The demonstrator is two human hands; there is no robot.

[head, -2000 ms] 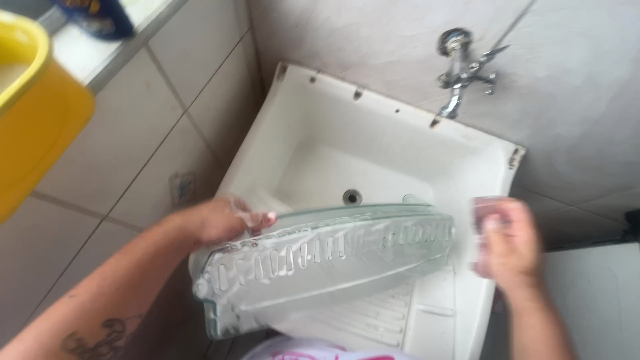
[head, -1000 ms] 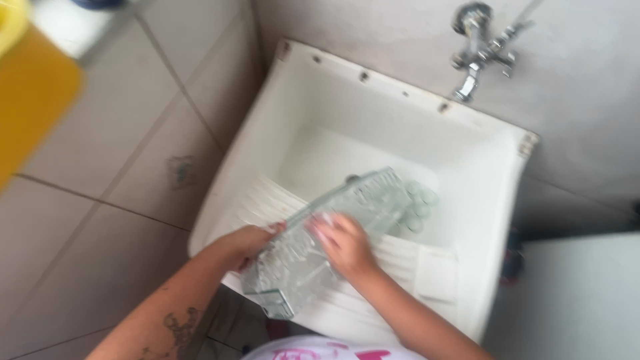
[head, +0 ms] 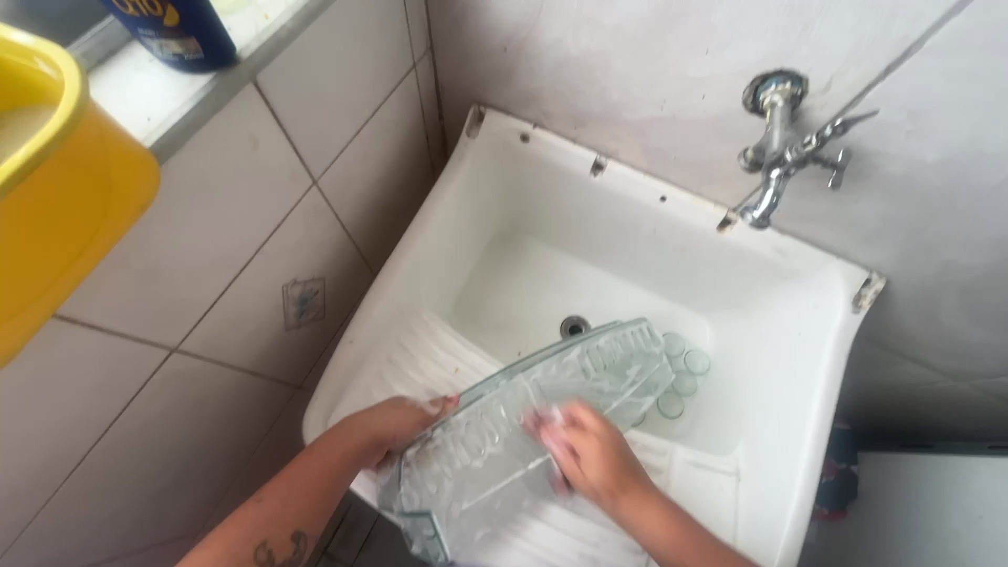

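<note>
A soapy, clear greenish panel with raised ribs, glass or plastic (head: 504,441), is held tilted over the washboard part of a white laundry sink (head: 787,346). My left hand (head: 413,425) grips its upper left edge. My right hand (head: 579,449), blurred, is against the panel's face, its fingers bent around something pinkish that I cannot make out. Several small round clear glass pieces (head: 685,384) lie in the basin to the right of the panel, near the metal drain (head: 575,326).
A chrome wall tap (head: 776,169) hangs over the sink's back rim. At the upper left are a yellow plastic tub (head: 71,213) and a blue bottle (head: 185,35) on a ledge. A white surface (head: 929,504) stands at the lower right.
Two seconds ago my right hand was off the panel's right end; it is now on the panel's face. The panel has turned, its right end now pointing up toward the basin.
</note>
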